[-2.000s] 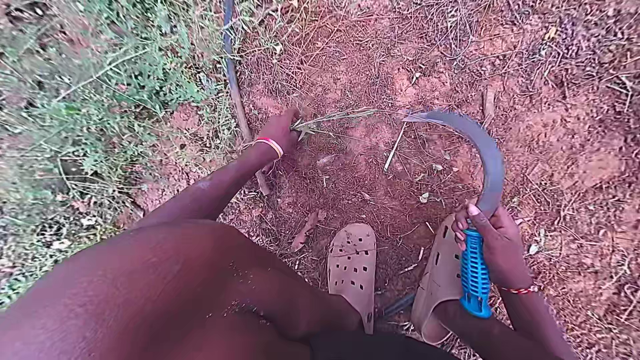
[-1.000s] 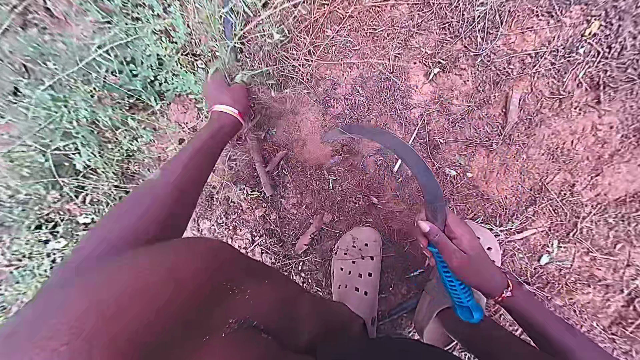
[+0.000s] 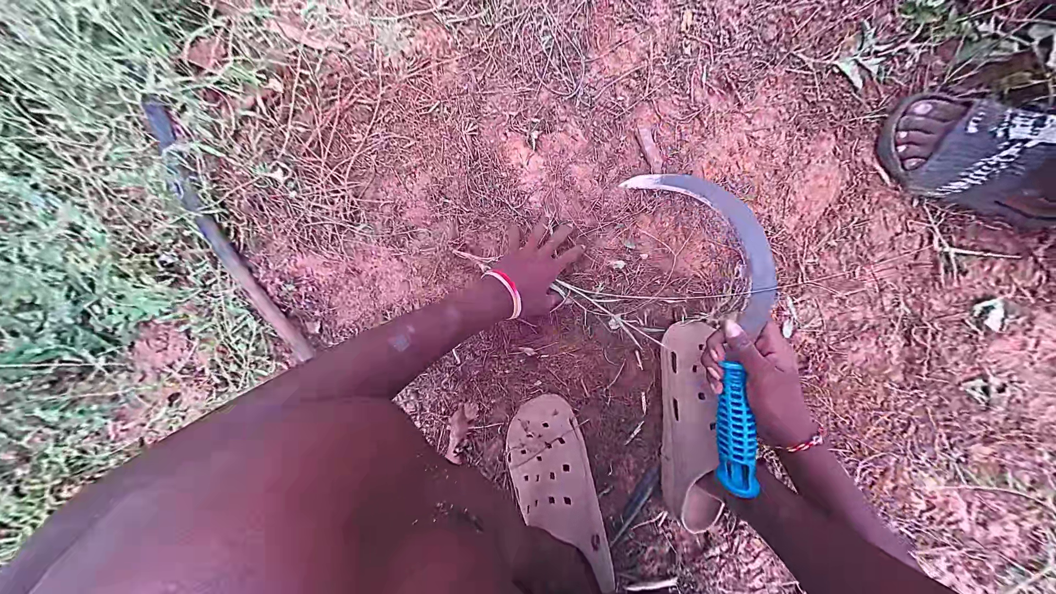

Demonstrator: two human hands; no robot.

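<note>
My right hand (image 3: 763,371) grips a sickle where its curved steel blade (image 3: 755,247) meets the blue plastic handle (image 3: 737,429). The blade arcs up and over to the left, with its tip above the soil. My left hand (image 3: 536,268), a red and white band at its wrist, is spread low over the reddish ground with its fingers apart. Thin dry plant stems (image 3: 606,309) lie beside and partly under that hand and stretch right towards the blade. Whether the palm touches the ground cannot be told.
My feet are in beige perforated clogs (image 3: 549,474) near the bottom. A dark stick or pipe (image 3: 223,243) lies at the left beside green weeds (image 3: 66,223). Another person's foot in a dark slide sandal (image 3: 973,157) stands at the upper right. Dry grass litters the soil.
My left hand has moved right from the weeds and its fingers have spread. The sickle is still in my right hand. The sandalled foot has come into view as the view shifted.
</note>
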